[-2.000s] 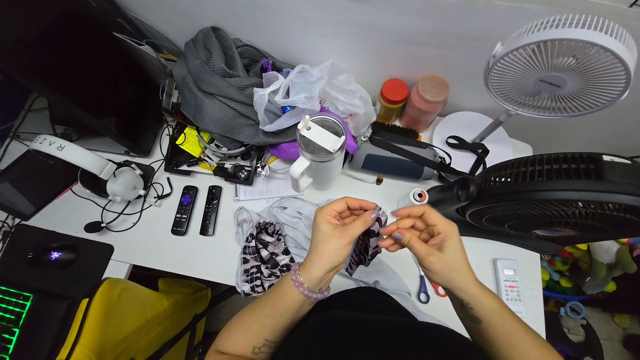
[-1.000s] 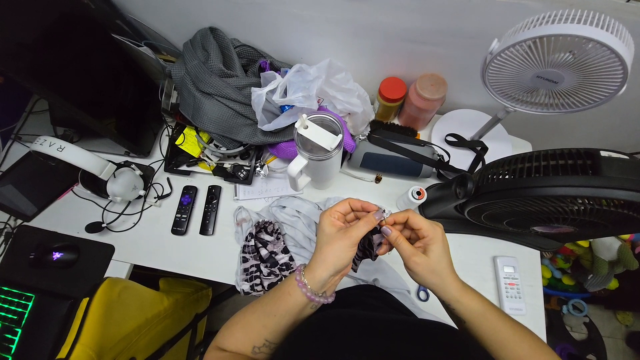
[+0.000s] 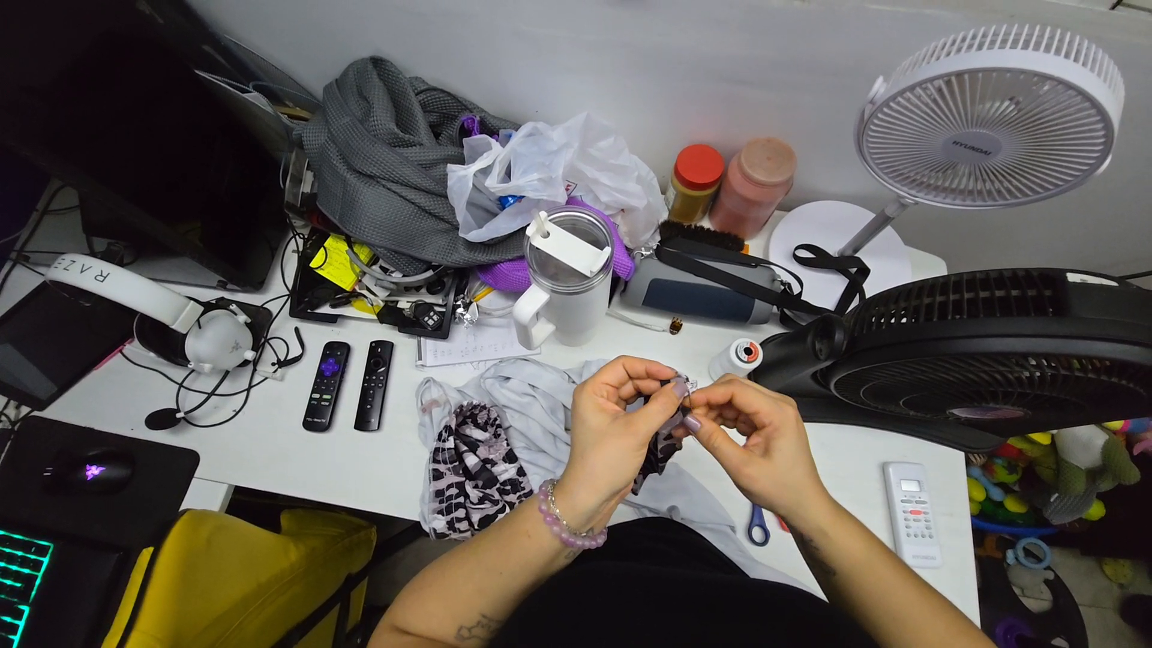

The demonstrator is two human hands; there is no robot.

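My left hand [image 3: 621, 423], with a beaded bracelet at its wrist, pinches the edge of a patterned dark fabric piece [image 3: 655, 461] between thumb and fingers. My right hand [image 3: 747, 432] meets it fingertip to fingertip at the same edge; its fingers are closed around something too small to make out. Pale grey cloth [image 3: 531, 405] lies under my left hand, with a black, white and pink printed part [image 3: 477, 468] bunched on the desk. A white thread spool [image 3: 738, 356] stands just beyond my right hand. Scissors, seen by a blue handle [image 3: 758, 527], lie partly under my right forearm.
A lidded white tumbler [image 3: 567, 279] stands beyond my hands, beside a speaker [image 3: 702, 286] with a black strap. A black fan [image 3: 972, 360] is close on the right, near a white remote [image 3: 913, 513]. Two black remotes [image 3: 326, 387] and a headset [image 3: 171, 315] lie left.
My right hand has moved in from the right to meet my left hand's fingertips. The scissors' red handle, visible earlier, is now mostly hidden by my right arm.
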